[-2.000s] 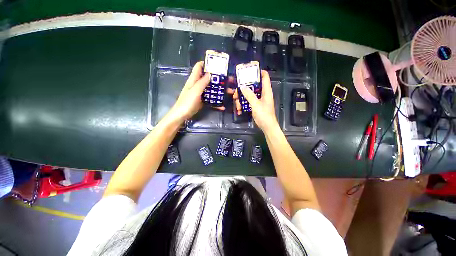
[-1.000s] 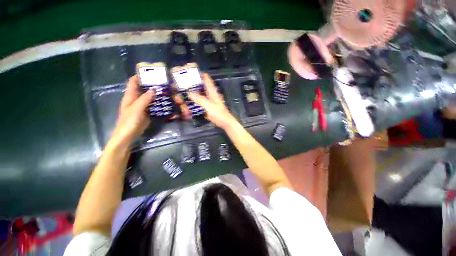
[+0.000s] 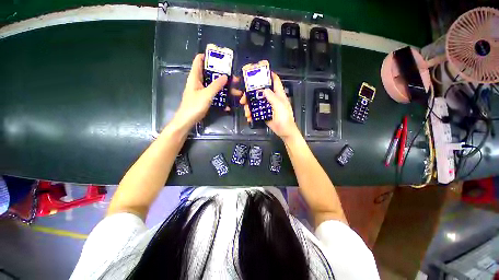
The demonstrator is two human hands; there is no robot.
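My left hand (image 3: pixel 196 98) holds a black keypad phone (image 3: pixel 219 68) with a pale rim and lit screen, my thumb on its upper keys. My right hand (image 3: pixel 278 109) holds a second keypad phone (image 3: pixel 258 90), also lit, my thumb near its top keys. Both are held over a clear blister tray (image 3: pixel 176 117). In the tray, several black phones (image 3: pixel 319 49) lie face down, three in the far row; one at the near right (image 3: pixel 323 108) shows a pale label. Another dark phone is partly hidden behind my right hand.
Several small batteries (image 3: pixel 220 164) lie along the near bench edge, one farther right (image 3: pixel 344 155). A keypad phone (image 3: pixel 363 103) lies face up right of the tray. Two pens (image 3: pixel 402 141), a power strip (image 3: pixel 444 143) with cables and a pink fan (image 3: pixel 475 46) are at the right.
The view swung right and came back. Both hands still hold their phones. The two lit screens now show darker blue content, and the left thumb sits higher on its phone.
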